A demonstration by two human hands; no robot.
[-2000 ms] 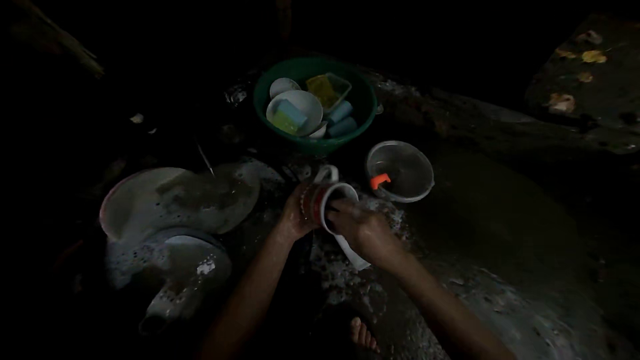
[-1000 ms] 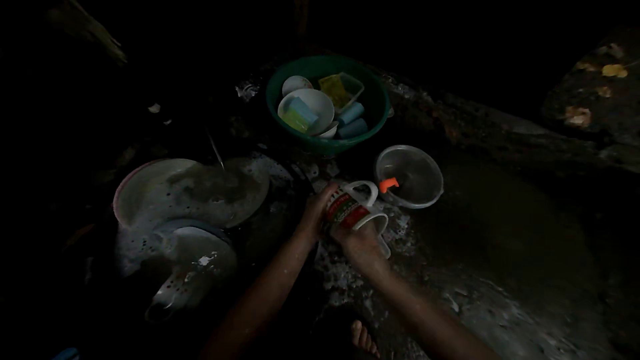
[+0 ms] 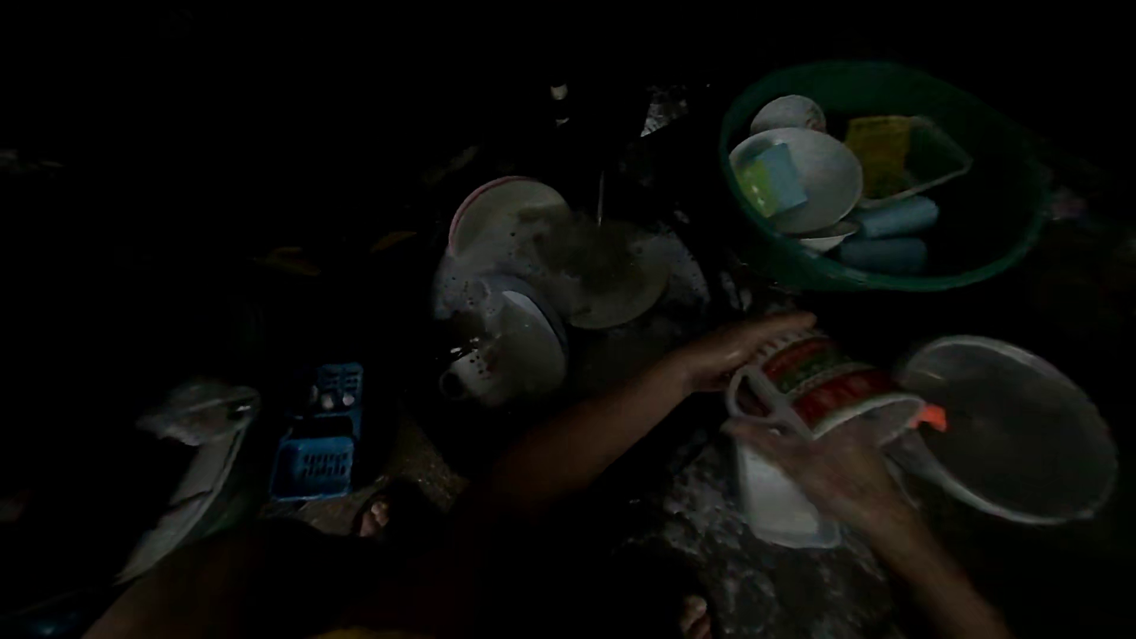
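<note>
A white mug with a red and green pattern (image 3: pixel 821 382) lies tilted between my hands, its mouth toward the lower right and its handle on the left. My left hand (image 3: pixel 745 348) grips it around the base. My right hand (image 3: pixel 821 466) is at the mouth and below the handle, some fingers hidden; whether they press on the mug or reach inside cannot be told. Under my right hand lies a white plastic container (image 3: pixel 781 501). Just right of the mug stands a round basin of water (image 3: pixel 1021 435) with an orange object (image 3: pixel 932 417) at its near left rim.
A green basin (image 3: pixel 887 277) at the upper right holds bowls, a sponge (image 3: pixel 772 180), a clear container and blue cups. Plates (image 3: pixel 506 213) and a cup (image 3: pixel 470 377) lie in murky water at the centre. Blue plastic baskets (image 3: pixel 315 461) sit at the lower left, beside a pale container (image 3: pixel 191 497).
The view has swung left, bringing the blue baskets into sight. The mug has turned in my hands; its handle was at the top and now points left.
</note>
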